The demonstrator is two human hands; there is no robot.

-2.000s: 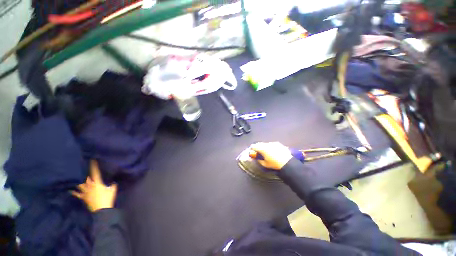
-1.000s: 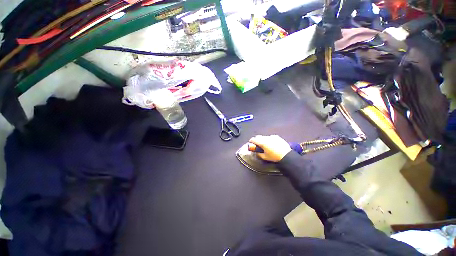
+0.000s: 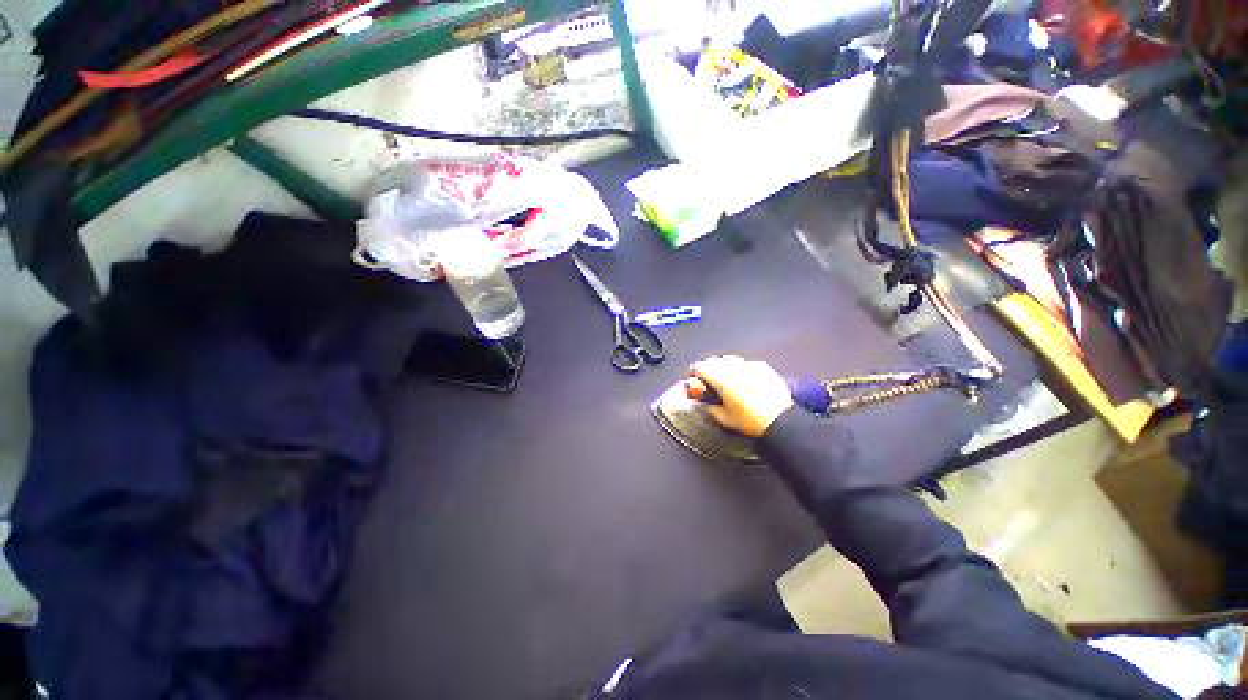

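My right hand [image 3: 741, 395] is closed on the handle of the steam iron [image 3: 695, 427], which rests on the dark table cover [image 3: 548, 547] right of the middle, its pointed tip to the left. The purple-wrapped rear of the iron shows just right of my hand, with braided lines [image 3: 883, 388] running from it to the right. A large crumpled heap of navy garment pieces [image 3: 137, 465] lies at the left of the table, with a duller dark patch of cloth on it. My left hand is not in view.
Shears [image 3: 634, 339] and a small white-and-blue tool [image 3: 671, 316] lie beyond the iron. A black phone [image 3: 465, 361], a clear bottle [image 3: 490, 298] and a white plastic bag [image 3: 479, 219] are at the far side. Dark cloth [image 3: 1143, 260] is piled at the far right; a green bar crosses the upper left.
My left hand was on the navy heap two seconds ago and has since gone out of view. My right hand stays on the iron in nearly the same place. The camera view has shifted.
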